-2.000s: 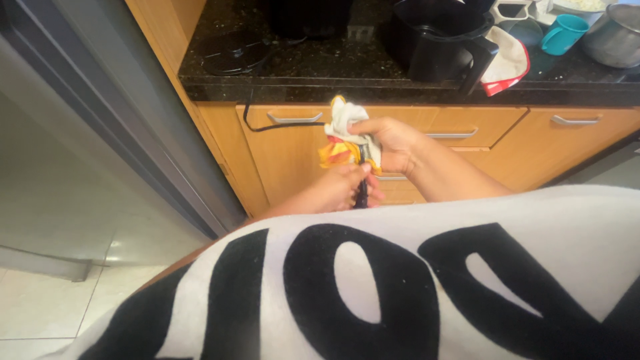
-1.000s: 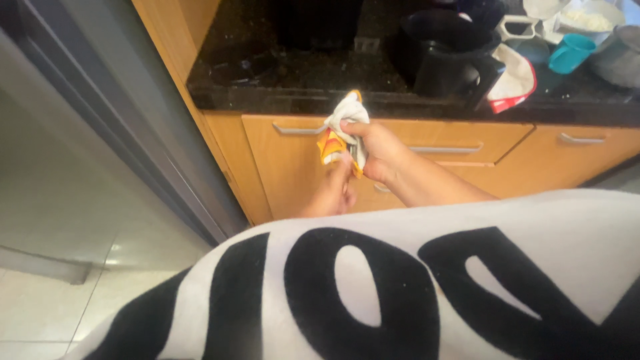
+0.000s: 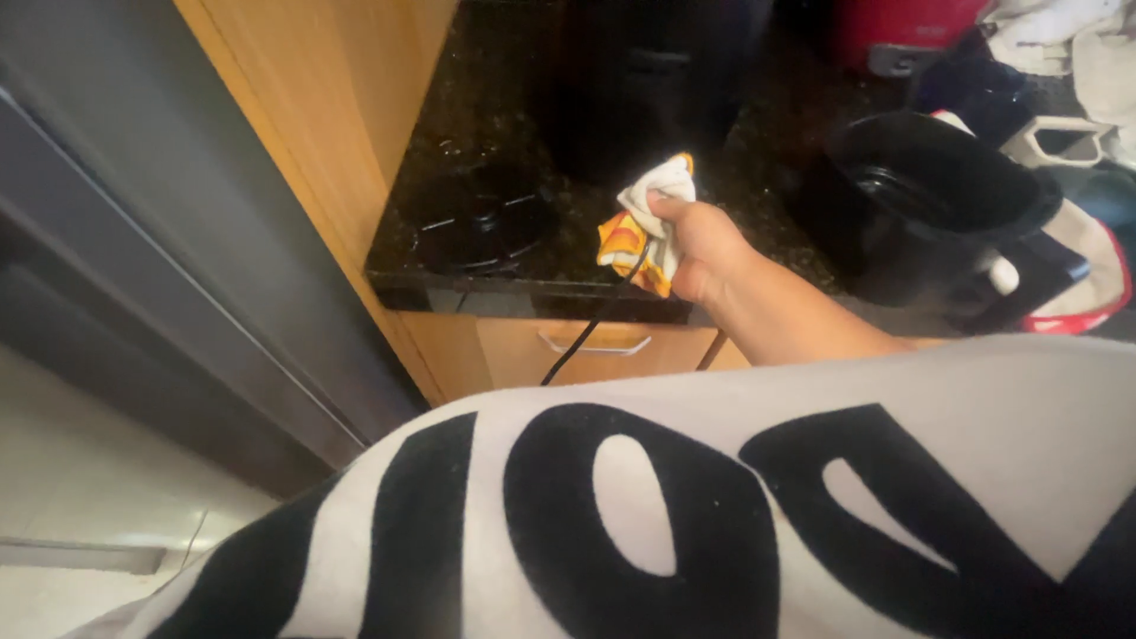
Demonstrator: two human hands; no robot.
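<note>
My right hand (image 3: 706, 244) is closed on a crumpled white cloth (image 3: 661, 191) with orange and yellow parts, held over the front edge of the dark stone countertop (image 3: 532, 297). A black cord (image 3: 581, 342) runs from the cloth down past the counter edge and goes out of sight behind my shirt. Behind the cloth stands a large black appliance (image 3: 648, 80), its outline dim. To the left, a round black object (image 3: 484, 222) lies on the counter. My left hand is not in view.
At the right stands a black pot-like container (image 3: 941, 177) with a handle, beside a red-edged white cloth (image 3: 1087, 266). A red appliance (image 3: 905, 31) is farther back. Below the counter is a wooden drawer with a metal handle (image 3: 599, 344); a grey metallic panel (image 3: 177, 195) rises at the left.
My left hand, at the cloth before, has left the view. My right hand has moved with the cloth from in front of the drawers to over the counter edge. The view has shifted toward the counter.
</note>
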